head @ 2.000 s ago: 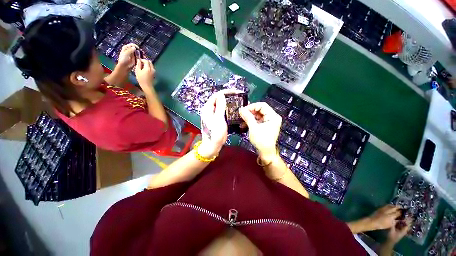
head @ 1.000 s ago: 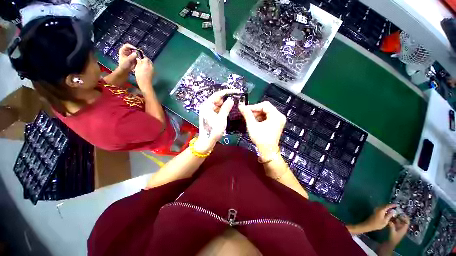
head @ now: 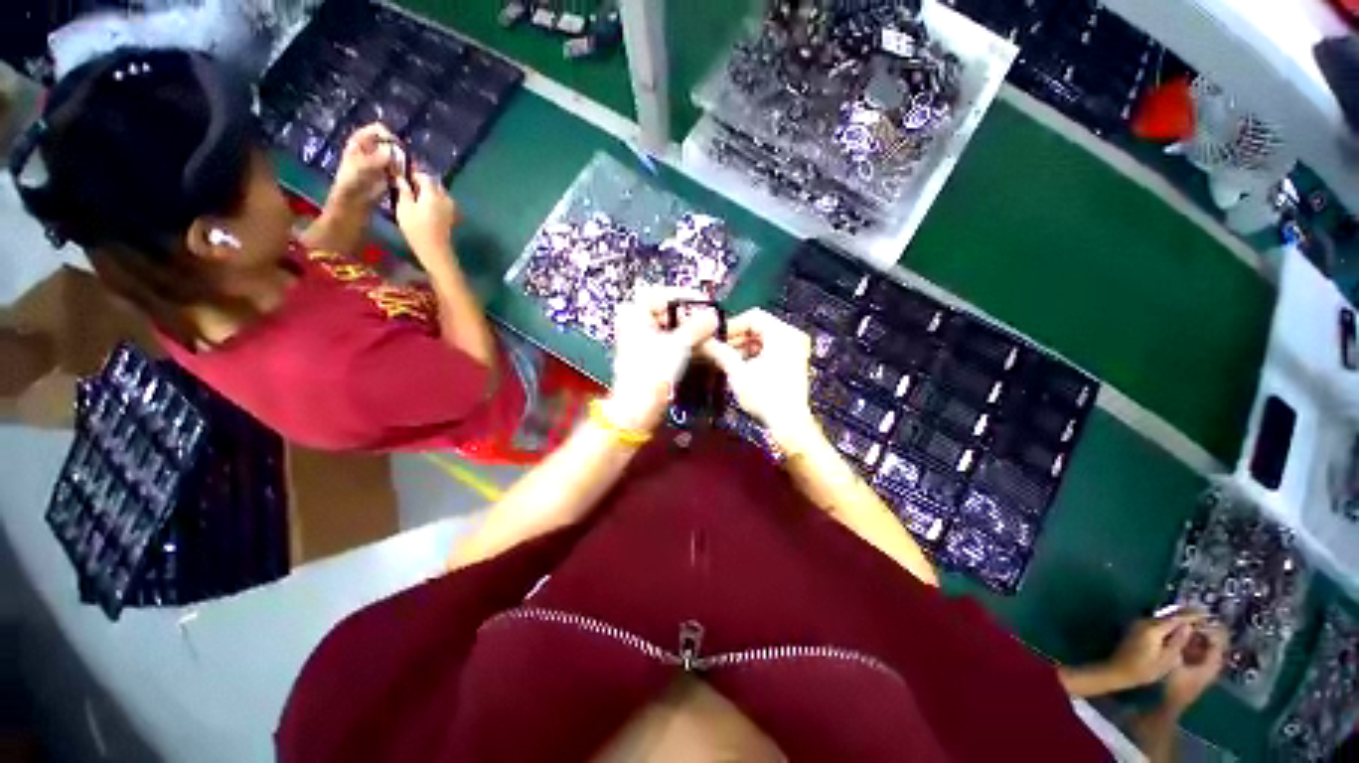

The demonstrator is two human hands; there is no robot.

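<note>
My left hand [head: 647, 358] holds a black phone housing [head: 696, 316] in front of my chest, above the bench edge. The housing is tilted and its far end shows as a dark frame. My right hand [head: 763, 365] is at the housing's right side, with its thumb and fingers pinched together against it. Whether a small part is between those fingertips cannot be made out. A heap of small shiny purple and silver components [head: 589, 266] lies on a clear plastic bag just beyond my left hand. A black blister tray [head: 954, 391] with filled pockets lies to the right.
A parts bin [head: 894, 224] piled with shiny parts stands behind the bag, beside a white post [head: 647, 90]. A person in red [head: 343, 350] works at the left. Another person's hands [head: 1170, 656] are at lower right. Stacked trays [head: 127, 477] stand near the floor at left.
The housing has tilted from showing its brown inside to showing its edge. Both hands have shifted slightly, with my right hand closer to my left hand.
</note>
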